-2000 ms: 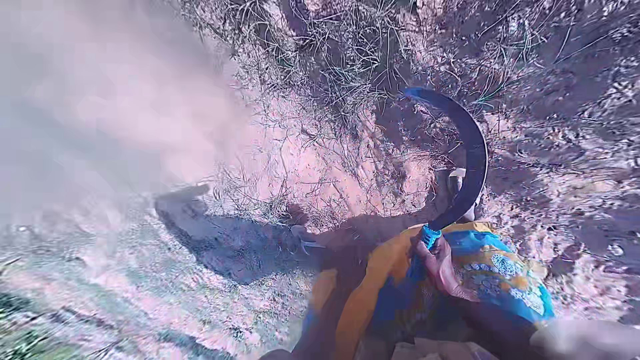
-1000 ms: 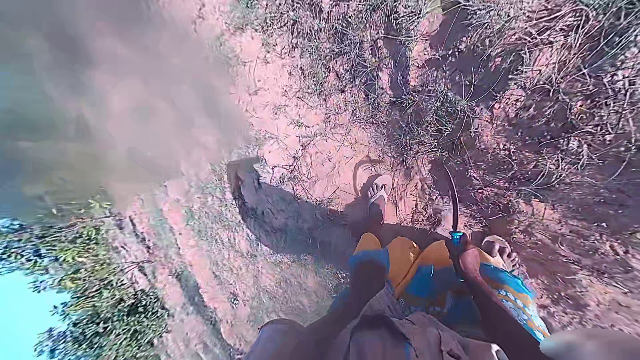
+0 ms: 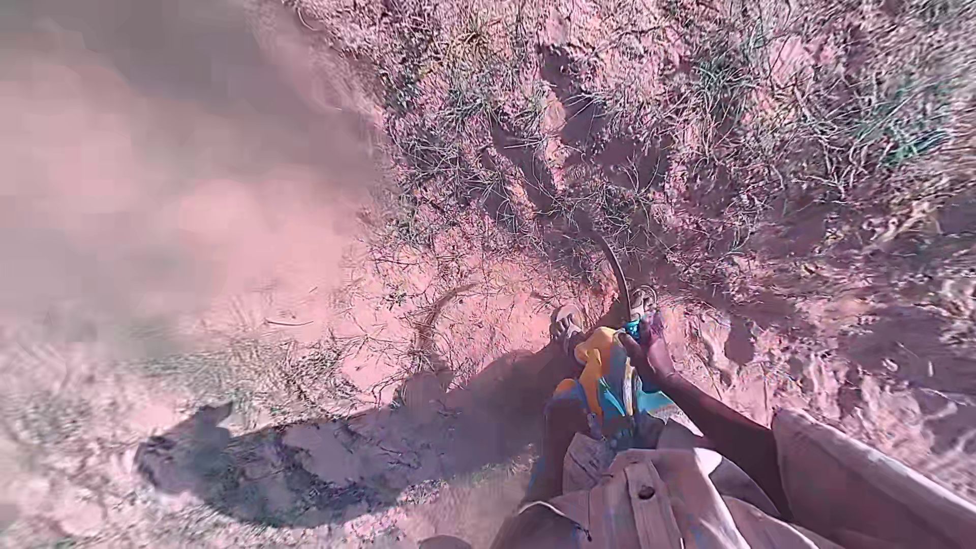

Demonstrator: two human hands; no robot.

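My right hand [image 3: 652,354] is closed around the blue-green handle of a sickle [image 3: 616,271]. The thin curved blade points away from me, over the dry ground close to my feet, and its tip blends into the grass and shadow. What seems to be my left forearm [image 3: 559,435] lies beside the yellow and blue patterned cloth [image 3: 602,370] over my legs. The left fingers cannot be made out. A beige buttoned garment [image 3: 648,496] covers my front.
My feet [image 3: 566,322] stand on reddish soil. Dry grass and thin twigs [image 3: 595,145] spread ahead and to the right. My long shadow [image 3: 343,457] falls to the left. The upper left is badly blurred.
The sickle, high and close to the camera two seconds before, is now lower and farther away, still in my right hand. My feet have shifted on the ground. The view has swung.
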